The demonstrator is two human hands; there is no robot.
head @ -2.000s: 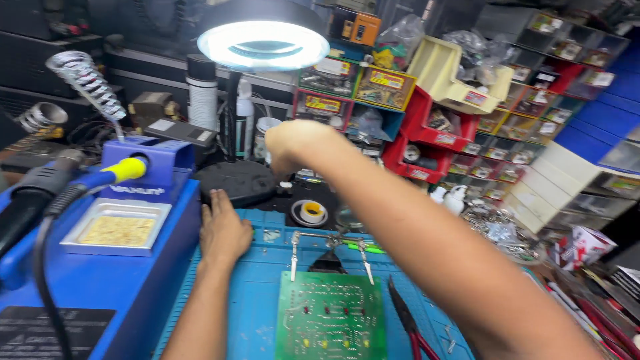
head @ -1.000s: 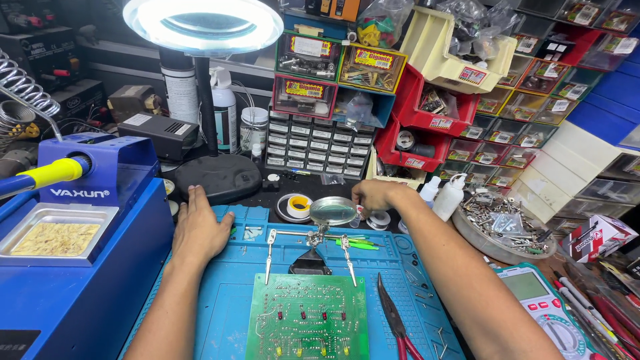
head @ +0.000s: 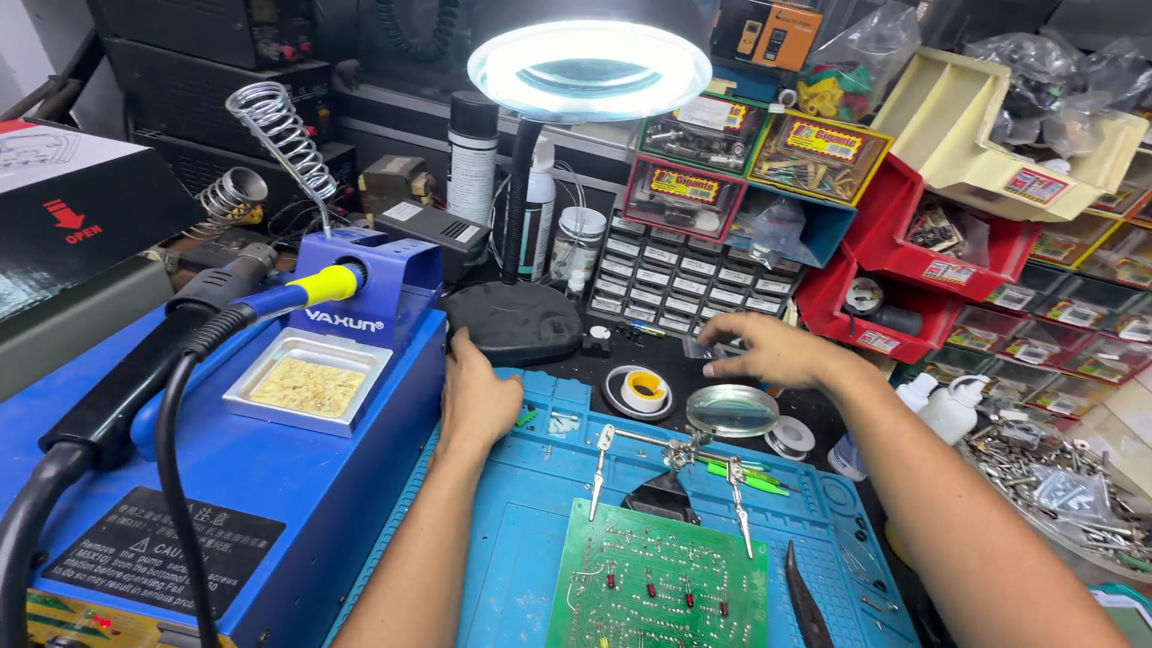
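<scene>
My left hand [head: 477, 396] rests at the left edge of the blue silicone work mat [head: 522, 513], against the soldering station, its fingers partly hidden. Behind the mat, my right hand [head: 760, 349] has its fingers curled and apart at a small clear plastic bag [head: 697, 348]; whether they grip it cannot be told. Below that hand stands a helping-hands magnifier [head: 733, 409], whose alligator clips reach the top edge of a green circuit board [head: 661, 576]. Pliers [head: 805, 598] lie right of the board. A roll of yellow tape [head: 645, 389] sits behind the mat.
At left is a blue soldering station [head: 360, 486] with a sponge tray [head: 306, 382] and an iron [head: 306, 290] in its holder. A lit ring lamp [head: 589, 70] hangs above its black base [head: 517, 319]. Parts drawers [head: 688, 279] stand behind; a bowl of screws [head: 1062, 486] is at right.
My right hand has moved from beside the magnifying lens to behind it, near the small parts drawers. My left hand stays by the soldering station. The view has shifted left.
</scene>
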